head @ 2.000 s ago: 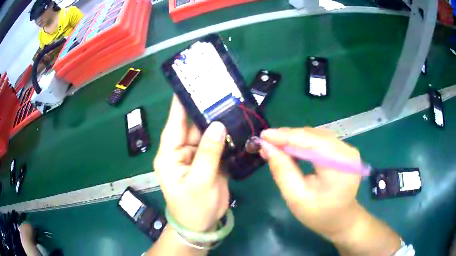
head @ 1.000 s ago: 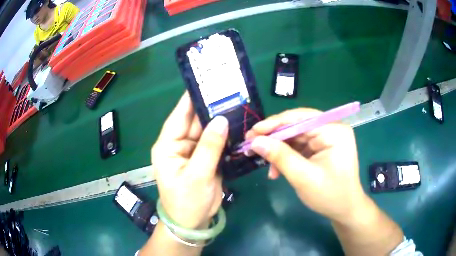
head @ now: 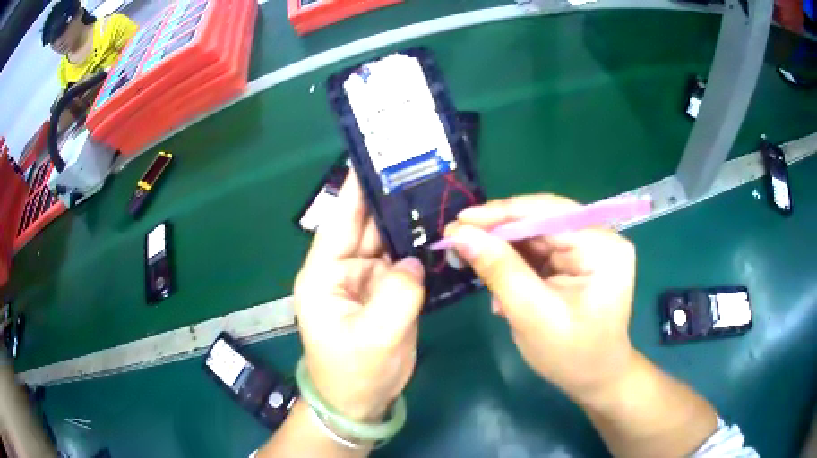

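Observation:
My left hand (head: pixel 358 313) holds a black phone housing (head: pixel 394 219) upright and slightly tilted, thumb near its lower dark end. The housing shows a white panel (head: pixel 399 112) with a blue strip (head: pixel 417 170) along its lower edge. Thin red wires (head: pixel 445 195) curve over the dark end. A silvery round part (head: pixel 454 259) is partly hidden by my right fingers. My right hand (head: pixel 564 304) is shut on pink tweezers (head: pixel 573 219). Their tip is at the dark end, close to small bright metal spots (head: pixel 418 236). Whether the tip grips anything cannot be told.
Phone housings lie on the green belt (head: pixel 573 107), some partly behind the held one, with a yellow-framed phone (head: pixel 150 182). More housings (head: pixel 708 313) lie on the near worktop. A pale rail (head: pixel 179 340), a grey post (head: pixel 730 98), red-orange trays (head: pixel 175 80) and a person in yellow (head: pixel 94 45) also show.
The held housing has shifted slightly right and is more upright. My left thumb has moved down, uncovering metal spots. The tweezers lie flatter than a second ago. Phones on the belt have moved left.

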